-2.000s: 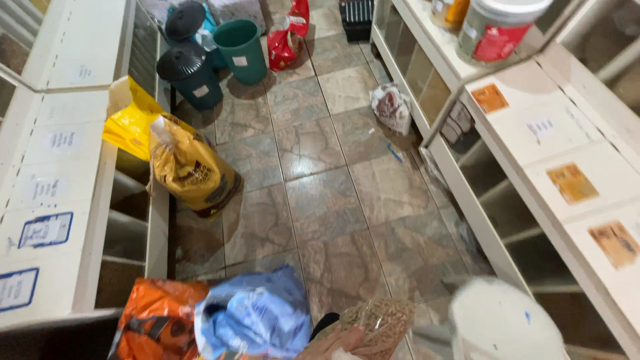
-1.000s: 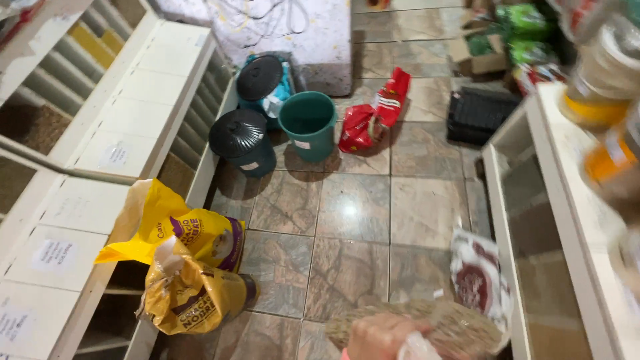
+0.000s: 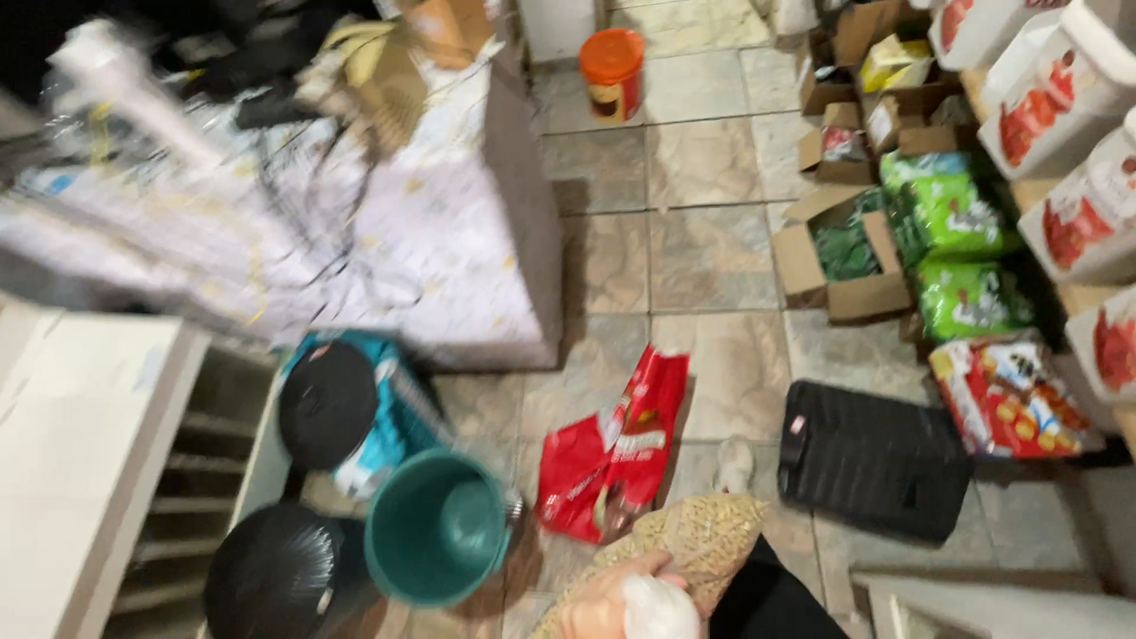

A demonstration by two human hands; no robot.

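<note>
My left hand [image 3: 599, 599], as it appears to be, is closed on the gathered neck of a clear plastic bag of tan pellets [image 3: 701, 532] at the bottom centre; whitish bunched plastic [image 3: 658, 611] shows at its fingers. My right hand is not visible. Just beyond the bag lies a crumpled red printed bag [image 3: 612, 453] on the tiled floor. Left of it stands an open, apparently empty green bucket [image 3: 435, 528]. Beside that are a black-lidded bin [image 3: 271, 568] and another black lid [image 3: 327, 404] against a teal bag [image 3: 390, 408].
A black plastic case or lid [image 3: 874, 461] lies right of my foot. Open cardboard boxes [image 3: 803, 266], green packs [image 3: 963, 213] and a red-yellow pack [image 3: 1016, 395] line the right side. A cloth-covered block [image 3: 444, 266] stands ahead left; an orange-lidded bucket [image 3: 612, 75] is farther off.
The view has moved forward along the aisle. The yellow bags on the left have passed out of view, and the red bag and green bucket are nearer. The pellet bag is still held.
</note>
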